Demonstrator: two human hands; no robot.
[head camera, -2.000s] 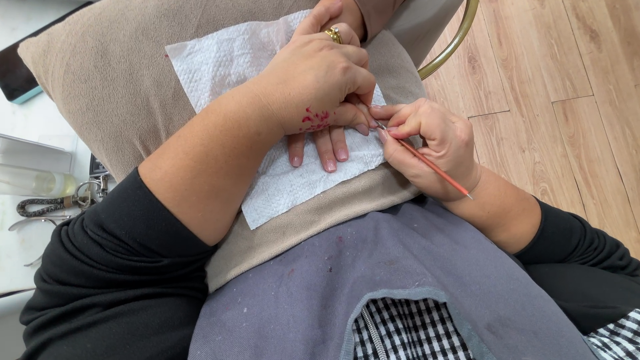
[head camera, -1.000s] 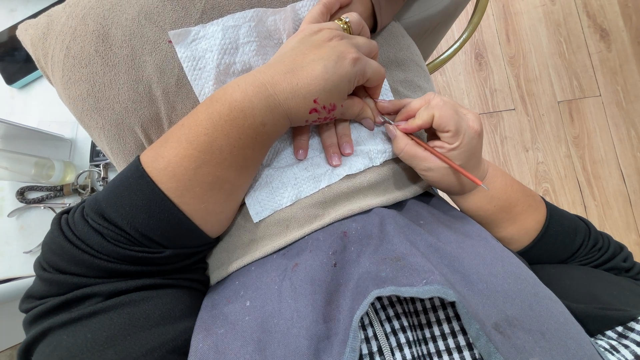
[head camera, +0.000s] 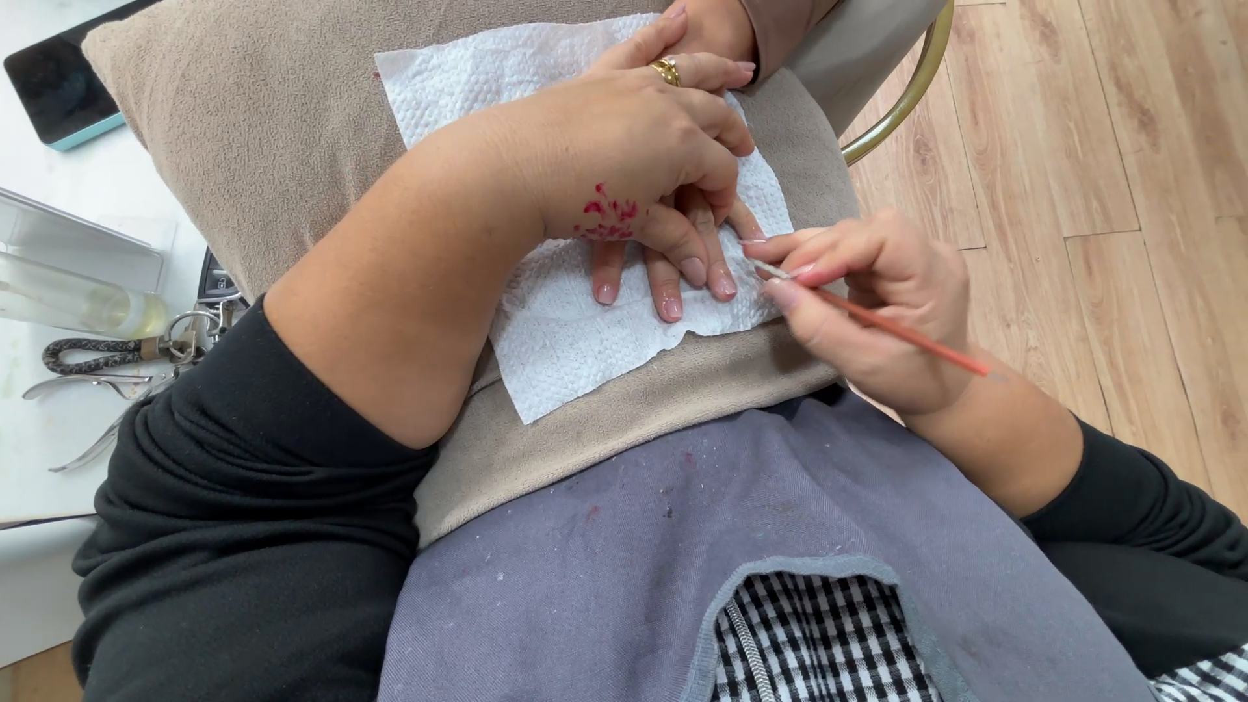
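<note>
My left hand (head camera: 643, 146), with a gold ring and red marks near the wrist, lies over another person's hand (head camera: 666, 283), its fingers around that hand's fingers. Those fingers rest spread on a white paper towel (head camera: 556, 361) on a beige cushion (head camera: 263, 107). Between thumb and fingers, my right hand (head camera: 877, 302) holds a thin tool with a red-orange handle (head camera: 907, 334). The tool's pale tip points at the other person's outermost finger on the right (head camera: 746, 222); whether it touches the nail cannot be told.
On the white table at the left are a phone (head camera: 68, 83), a clear bottle (head camera: 83, 297), a braided key loop (head camera: 88, 356) and metal nippers (head camera: 93, 382). A curved gold metal bar (head camera: 907, 102) stands at the right, above the wood floor (head camera: 1102, 195). A grey apron (head camera: 624, 546) covers my lap.
The tool's tip and my right hand have shifted from the overlapping fingers near my left thumb to the other person's outermost finger. More of that person's fingers now shows below my left hand.
</note>
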